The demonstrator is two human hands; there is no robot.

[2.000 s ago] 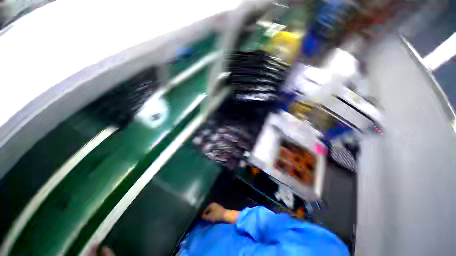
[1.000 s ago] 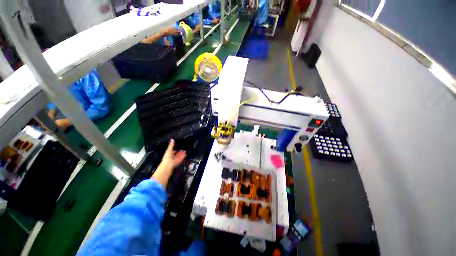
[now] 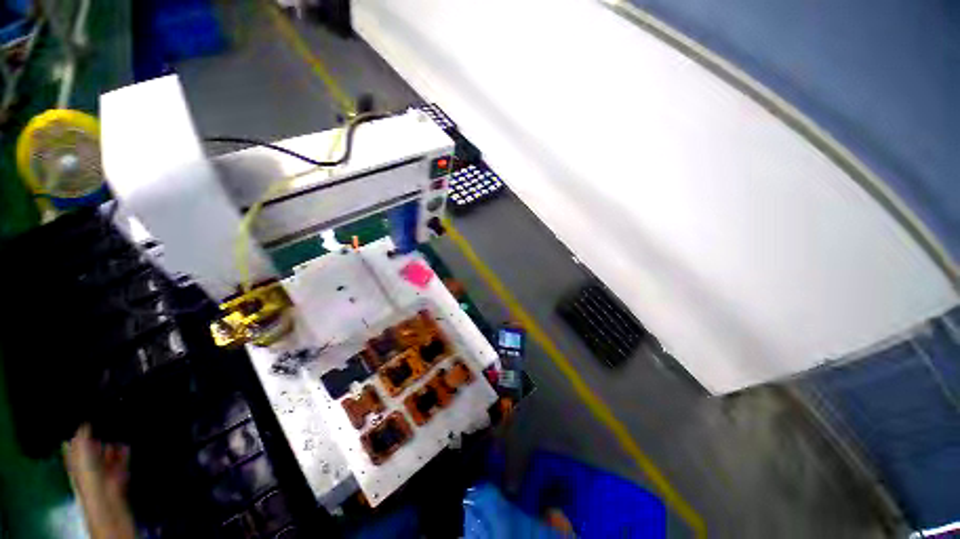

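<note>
My left hand [image 3: 100,474] is at the lower left, at the edge of the black blister trays [image 3: 147,347]; it is blurred, and whether it grips a tray cannot be told. My right hand [image 3: 558,520] shows only as a small patch at the bottom edge beside a blue sleeve; its fingers are cut off. The orange fixtures [image 3: 426,398] with dark centres and one black fixture [image 3: 345,377] sit in rows on the grey-white base plate [image 3: 396,482]. The brass-gold dispensing head [image 3: 253,316] hangs left of them.
The white gantry [image 3: 316,195] spans behind the fixtures. A pink slip [image 3: 417,274] lies on the machine table. A handheld device [image 3: 511,353] is at its right. More trays [image 3: 602,324] lie on the grey floor. A blue bin [image 3: 600,503] is at the bottom. A yellow fan [image 3: 65,158] stands at left.
The view has swung right, so the machine sits further left and more floor and wall show. My left hand is now lower left, by the trays. A patch of my right hand has appeared at the bottom.
</note>
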